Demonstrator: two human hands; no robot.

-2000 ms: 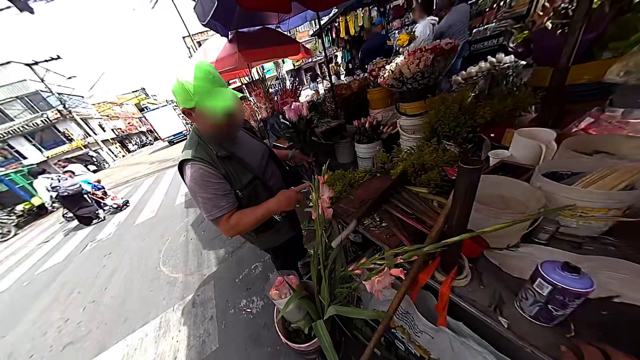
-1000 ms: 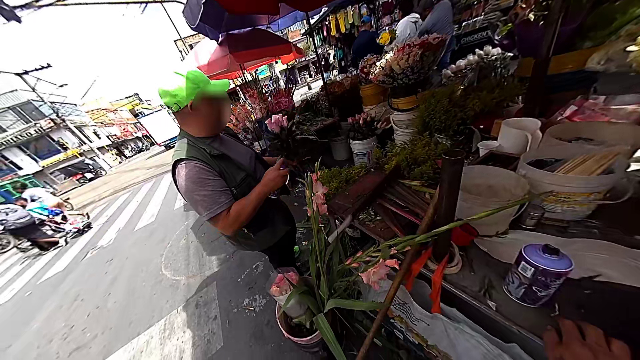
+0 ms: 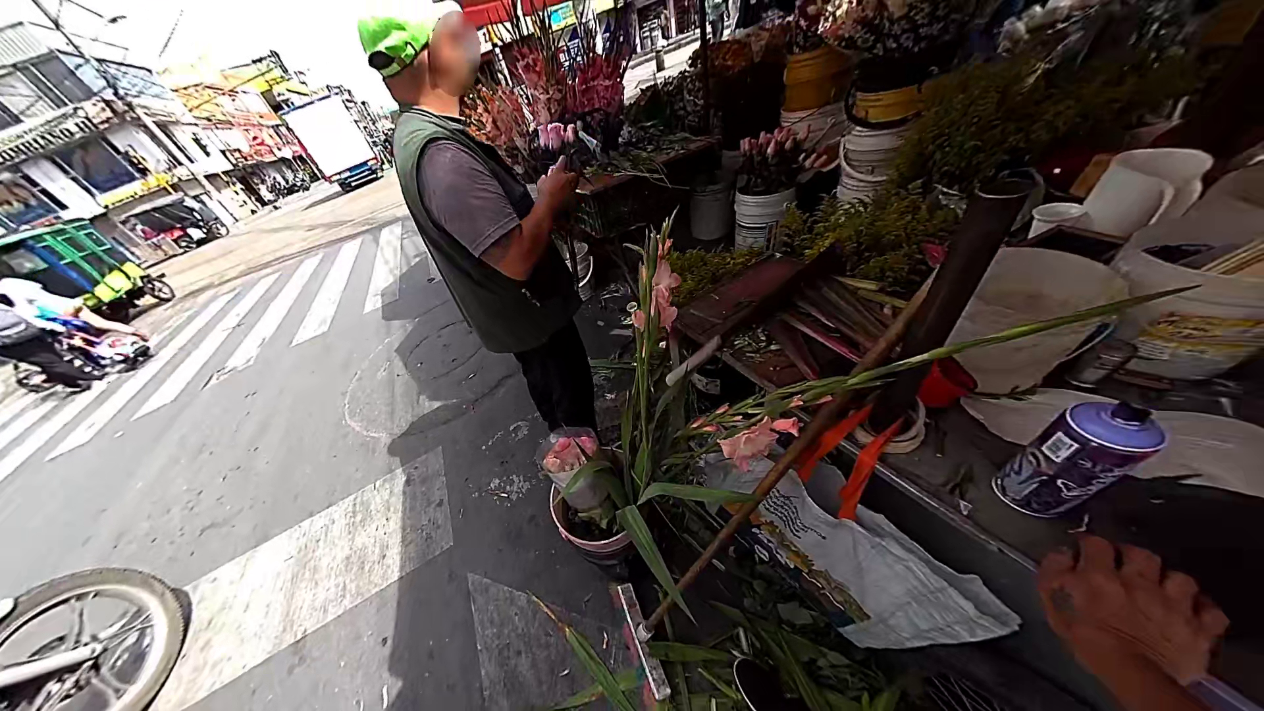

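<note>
One bare hand [image 3: 1131, 604], which looks like my left, rests low at the right on the edge of the dark stall table, its fingers bent and pointing up. Whether anything lies under its fingers cannot be made out. Just above it stands a purple spray paint can [image 3: 1078, 459]. Pink gladiolus stems [image 3: 660, 296] rise left of the hand from a pot [image 3: 591, 533] that also holds wrapped pink flowers [image 3: 571, 456]. A white woven sack [image 3: 879, 563] hangs between the pot and the hand. My other hand is not in view.
A person [image 3: 484, 197] in a green cap stands on the road beside the stall. A wooden pole [image 3: 790, 459] leans across the stall front. White buckets [image 3: 1195, 306] stand at the right. A wheel [image 3: 94, 642] shows low at the left. Flower buckets [image 3: 762, 212] line the back.
A hand absent two seconds ago came in at the lower right and now shows more fully. The person in the cap has turned more toward the stall. A wheel has appeared at the lower left.
</note>
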